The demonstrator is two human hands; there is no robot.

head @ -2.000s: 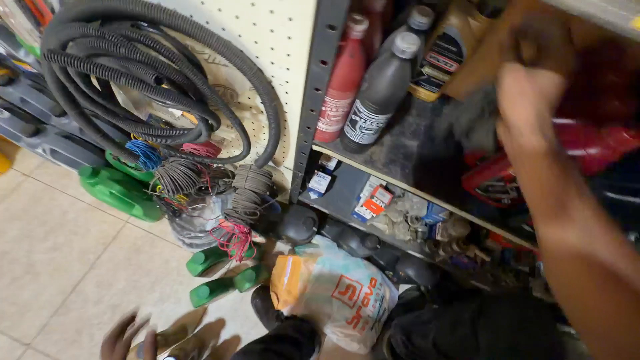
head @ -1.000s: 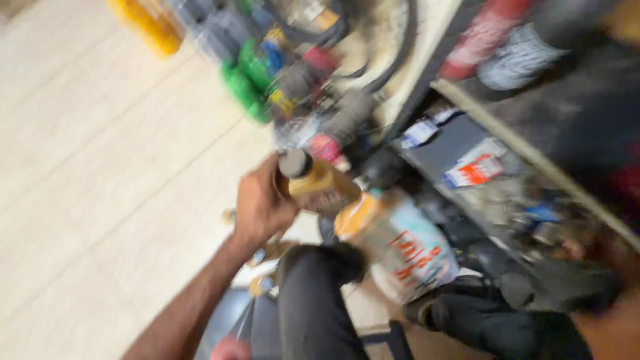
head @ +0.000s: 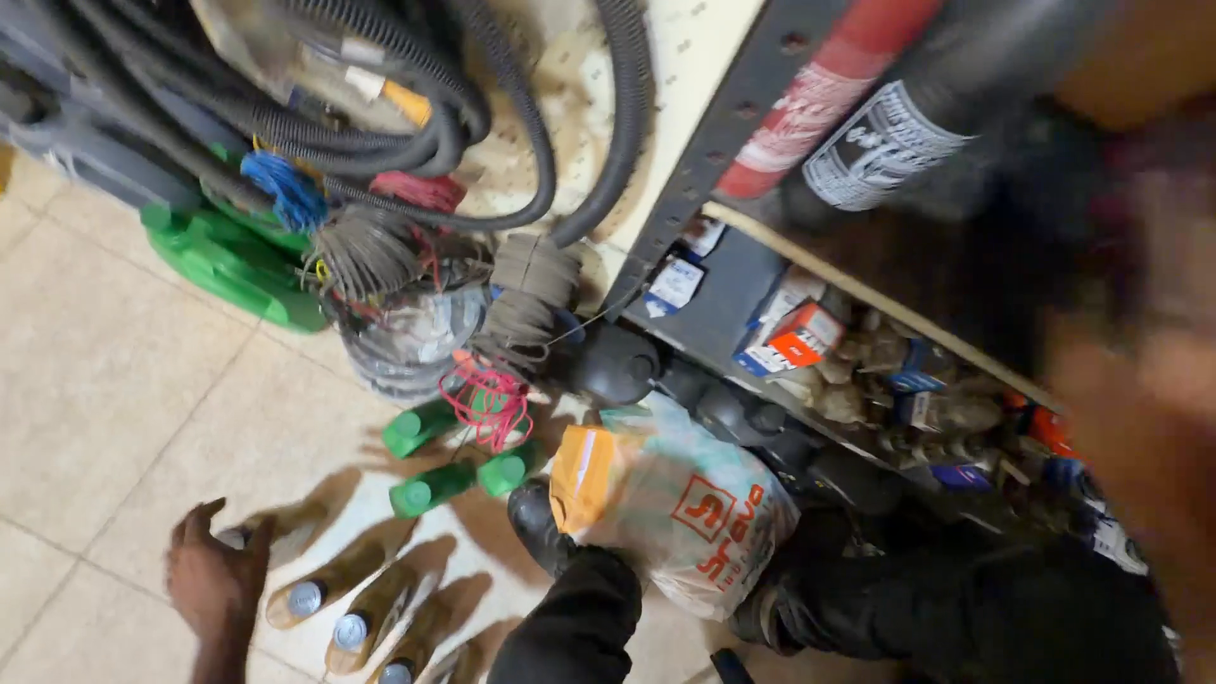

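My left hand (head: pixel 214 575) is low at the left, its thumb and fingers around the grey cap (head: pixel 234 538) of a bottle on the floor. The hand hides most of that bottle, so its grip is unclear. Beside it, amber bottles with silvery caps (head: pixel 304 598) stand in a group. At the right edge my right hand (head: pixel 1121 370) is a blur in front of the dark shelf; its fingers and anything in them cannot be made out. A red bottle (head: pixel 807 119) and a dark grey bottle (head: pixel 883 147) stand on the upper shelf.
A printed plastic bag (head: pixel 703 522) lies between my black-clad legs. Green bottles (head: pixel 418 496) stand near it. Coiled corrugated hose (head: pixel 627 114), wire bundles (head: pixel 366 252) and a green jug (head: pixel 233 266) are at upper left. Small boxes (head: pixel 806 332) fill the lower shelf.
One second ago my left hand held an amber bottle with a dark cap above the floor; now it is down beside the standing bottles. The view has swung toward the shelf.
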